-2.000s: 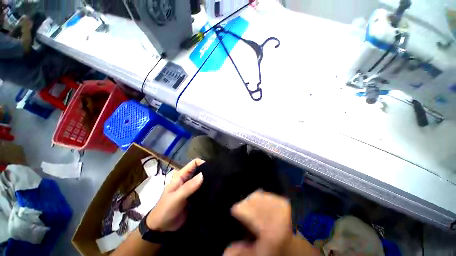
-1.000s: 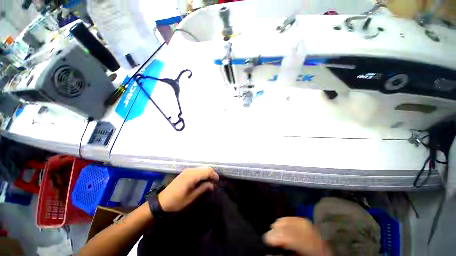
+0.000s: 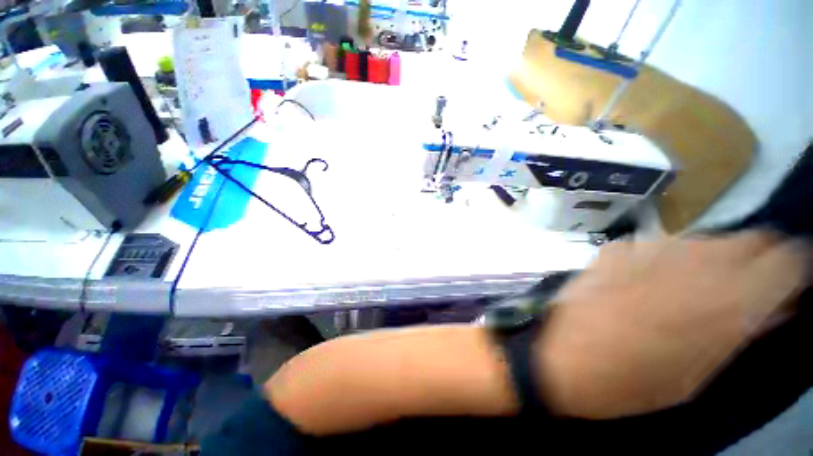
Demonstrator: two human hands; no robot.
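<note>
The black garment [image 3: 499,435] spreads below my left forearm along the bottom and rises at the right edge. My left hand [image 3: 660,321], blurred and large, reaches across to the right with a black band on its wrist. Its fingers run into the raised black cloth at the right and seem closed on it; the fingertips are hidden. My right hand is not in view. A thin black hanger [image 3: 301,178] lies on the white machine table [image 3: 374,214], left of the white sewing machine [image 3: 553,165].
A blue plate [image 3: 218,191] lies under a dark cord on the table. A grey machine housing [image 3: 107,147] stands at the left. A blue stool [image 3: 55,401] is at the lower left. Thread cones [image 3: 370,67] stand at the back. A tan curved board [image 3: 704,134] is behind the machine.
My left hand has swung far to the right, with black cloth now raised at the right edge. My right hand has left the view. The camera view has tilted up, showing more background.
</note>
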